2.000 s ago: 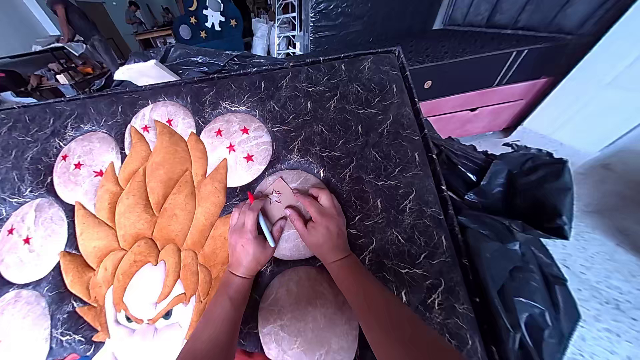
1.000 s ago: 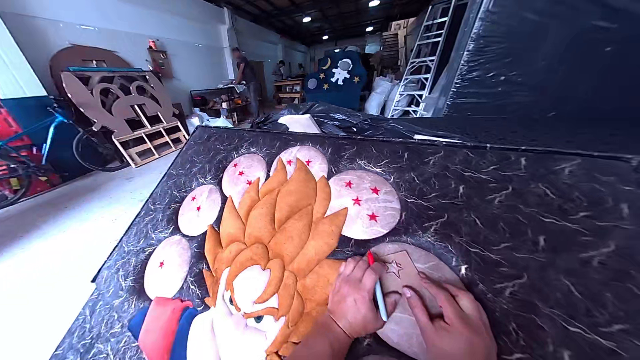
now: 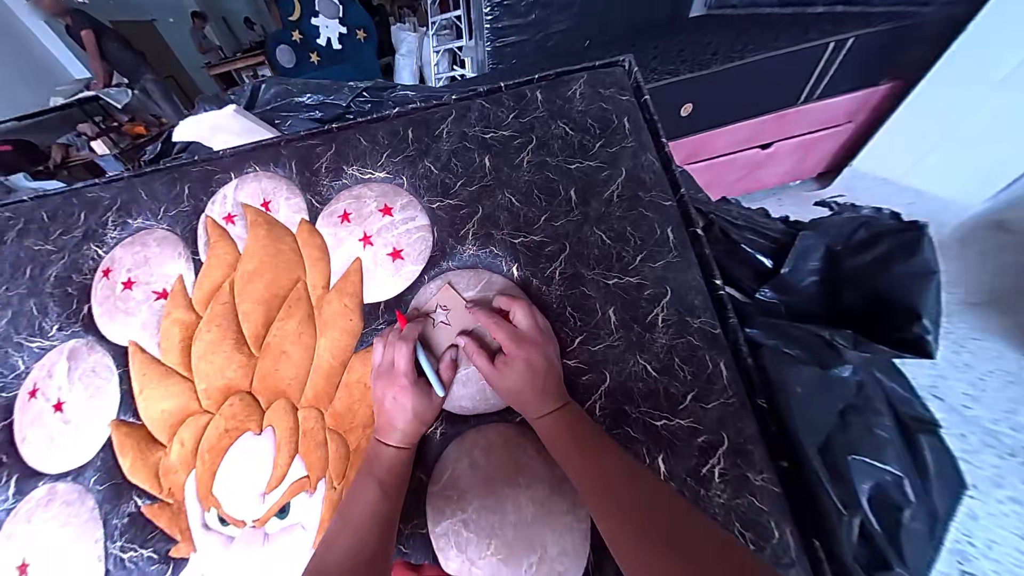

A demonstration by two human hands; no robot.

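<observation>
A small flat tan template point(image 3: 448, 318) with a star-shaped cutout lies on a round padded fabric disc point(image 3: 474, 394). My left hand point(image 3: 402, 380) has a light blue pen or marker point(image 3: 430, 369) between its fingers, and a small red piece point(image 3: 402, 319) shows at its fingertips, by the template's left edge. With fingers bent, my right hand point(image 3: 516, 352) presses the template's right side against the disc. A larger plain disc point(image 3: 508, 500) lies just below. To the left is a padded cartoon figure point(image 3: 264, 336) with orange spiky hair, surrounded by discs point(image 3: 376, 240) bearing red stars.
The panel is covered in black marbled fabric, with a raised dark edge point(image 3: 704, 256) at right. Black plastic bags point(image 3: 856, 276) hang beyond it, near pink drawers point(image 3: 768, 152). Behind stand a metal ladder point(image 3: 448, 40), an astronaut panel point(image 3: 328, 48) and a person point(image 3: 104, 48) at a cluttered table.
The view swung left and then back right. Both hands stay at the star template on the disc, with the blue pen still in the left hand.
</observation>
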